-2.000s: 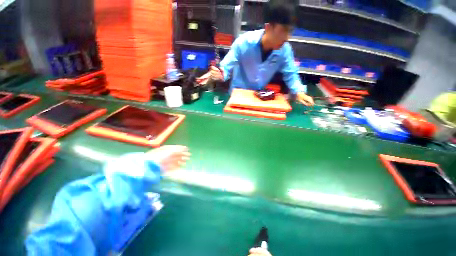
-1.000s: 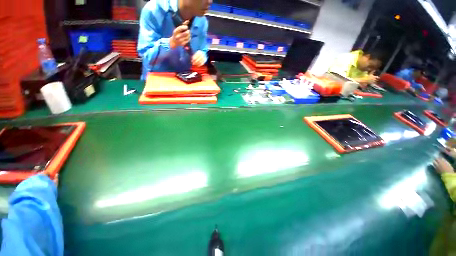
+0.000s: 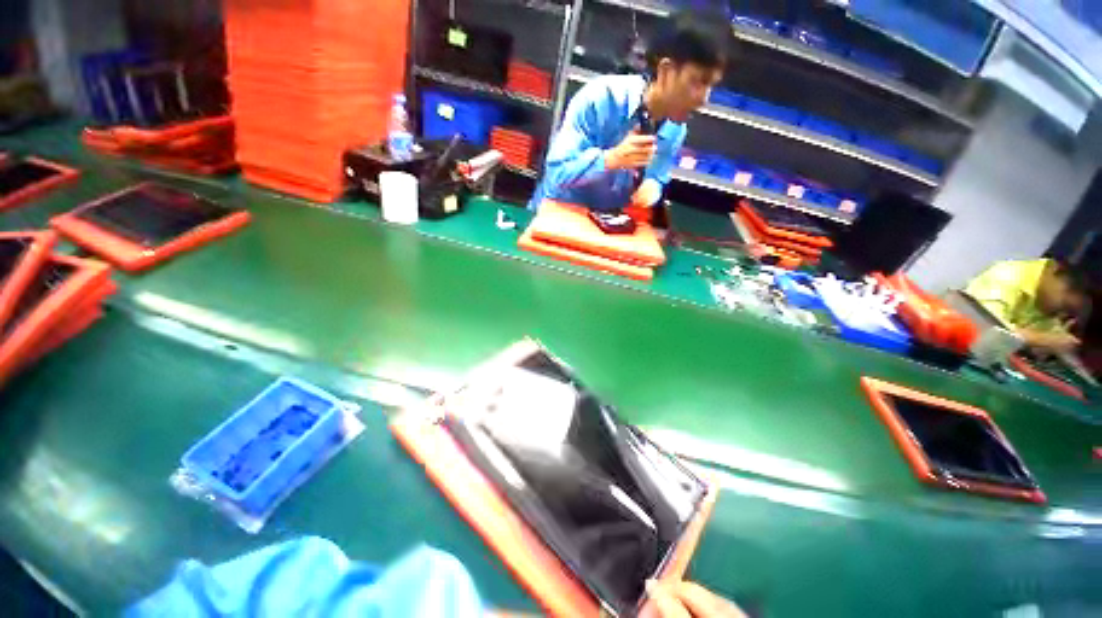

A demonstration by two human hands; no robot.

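Note:
A glossy black display panel under clear, streaky film lies on an orange foam tray, set diagonally at the near centre of the bench. My left sleeve comes in at the bottom left; my left hand is almost wholly cut off by the lower edge at the tray's near side. The fingers of my right hand touch the panel's near corner; the rest of this hand is out of the picture. No screwdriver shows. A blue screw bin with dark specks sits on a clear plastic bag left of the tray.
Other panels in orange trays lie left and right. Overlapping trays are at the left edge. Across the bench are a tall orange stack, a white cup, a person in blue and one in yellow.
The view has swung back left. A panel and tray now lie in front of me, where bare bench showed. The screwdriver tip has gone out of view, and the bin is in full view.

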